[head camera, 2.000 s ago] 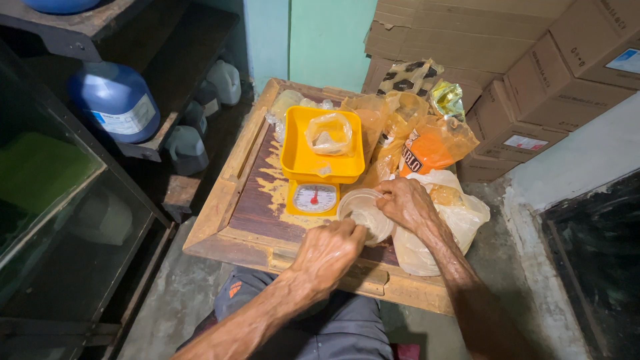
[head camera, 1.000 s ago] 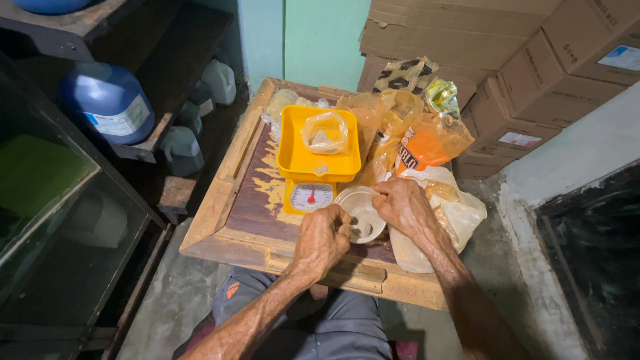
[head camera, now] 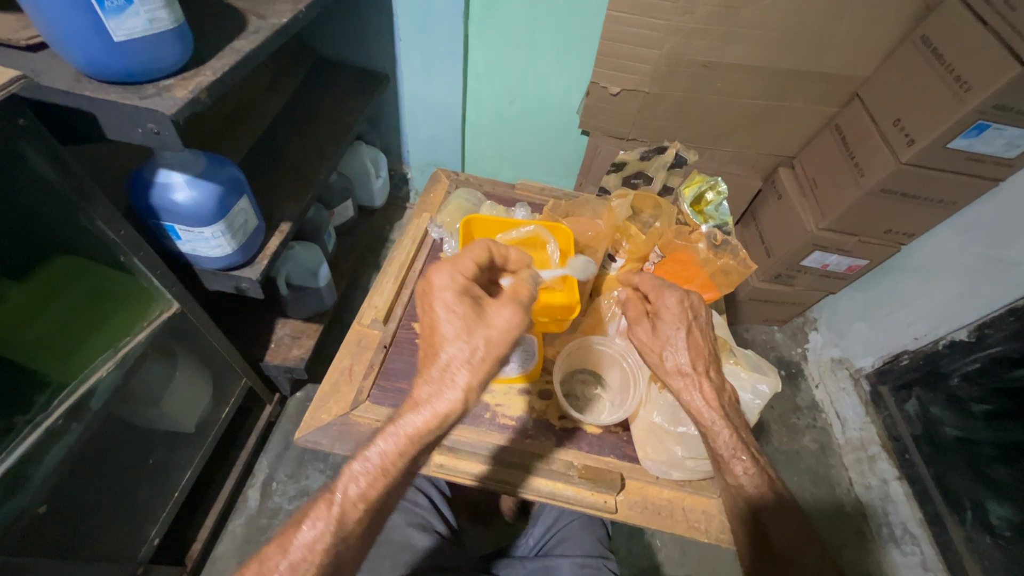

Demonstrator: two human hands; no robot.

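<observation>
My left hand (head camera: 478,316) holds a small white plastic spoon (head camera: 564,270) heaped with white powder, above the yellow pan (head camera: 560,300) of a kitchen scale. A clear plastic bag (head camera: 534,240) lies in that pan, and the scale's dial (head camera: 522,358) is partly hidden by my left hand. Right of the scale, a clear plastic tub (head camera: 598,380) stands on the wooden table with a little material at its bottom. My right hand (head camera: 668,328) has its fingertips pinched at the opening of a pale plastic bag (head camera: 676,428), just beyond the tub's right rim.
An orange plastic bag (head camera: 696,260), a gold foil packet (head camera: 706,202) and a patterned bag (head camera: 646,170) crowd the table's back right. Cardboard boxes (head camera: 888,176) are stacked behind. Blue jugs (head camera: 196,208) stand on dark shelves at the left. A raised wooden edge (head camera: 520,478) frames the table.
My left hand has risen from the tub to above the scale, with the loaded spoon now plain to see. My right hand has left the tub's rim for the pale bag.
</observation>
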